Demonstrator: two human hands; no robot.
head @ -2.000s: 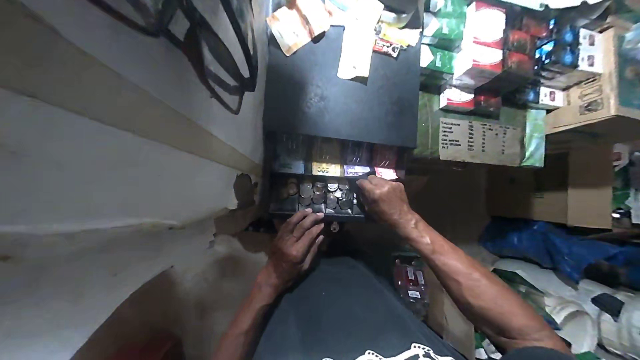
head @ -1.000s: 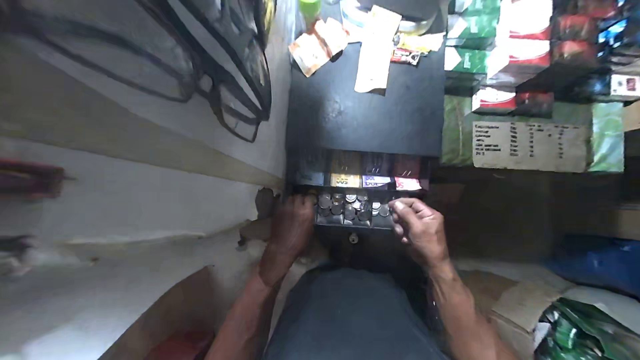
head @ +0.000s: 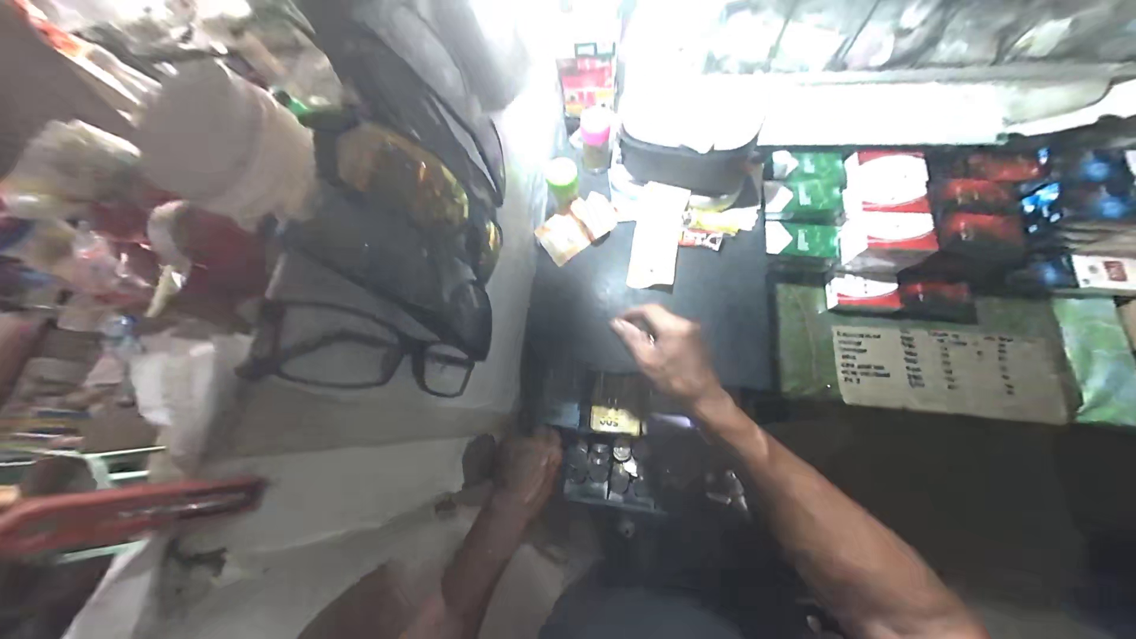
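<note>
A black cash drawer stands pulled out, its coin tray (head: 611,497) holding piles of coins in several compartments. Behind the coins lie banknotes, a yellow banknote (head: 616,419) the plainest of them. At the tray's left end is my left hand (head: 530,461), its fingers bent over the drawer's edge; whether it holds anything is hidden. My right hand (head: 661,346) is raised over the black cabinet top (head: 719,306), thumb and fingers nearly together, with what may be a coin between them. Beyond it, a long paper slip (head: 658,235) lies on the cabinet top.
Eyeglasses (head: 355,346) hang on the left wall, near a red-handled tool (head: 133,510). Jars, including a green-lidded one (head: 562,177), stand at the cabinet's back. Stacked cigarette packs (head: 887,213) fill the right side above a handwritten cardboard list (head: 950,368).
My right hand has gone from the right end of the coin tray up over the cabinet top. My left hand stays at the tray's left end. The view has tilted up.
</note>
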